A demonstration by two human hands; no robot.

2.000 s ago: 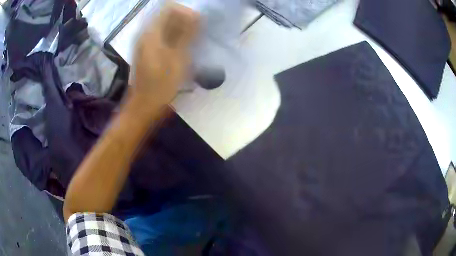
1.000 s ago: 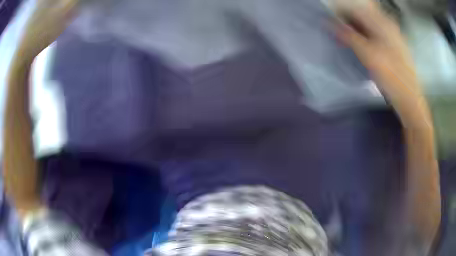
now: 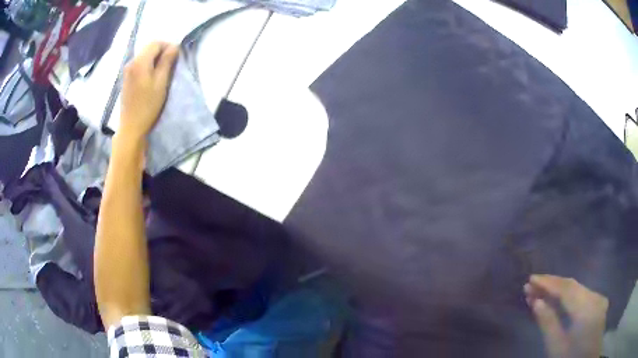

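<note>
A large dark shell panel (image 3: 420,154) lies over the white table's front edge and down toward my lap, with a curved cut-out on its left side. My left hand (image 3: 148,84) is at the upper left, with thumb and fingers closed on light grey lining pieces (image 3: 183,119) that hang below it. My right hand (image 3: 568,311) is at the lower right, over the dark panel, with its fingers bent. Whether it pinches the fabric cannot be told. The hand's lower part is cut off by the picture's bottom edge.
A round black object (image 3: 231,119) is on the white table (image 3: 280,147), just right of the lining. Crumpled dark and grey pieces (image 3: 66,203) heap at the left. Grey layers (image 3: 297,5) lie at the top edge, and a dark piece (image 3: 542,10) at the upper right.
A second ago, both raised hands were wide apart around blurred grey and dark cloth. Now my left hand is on lining at the left, my right hand is low right, and the dark panel lies spread.
</note>
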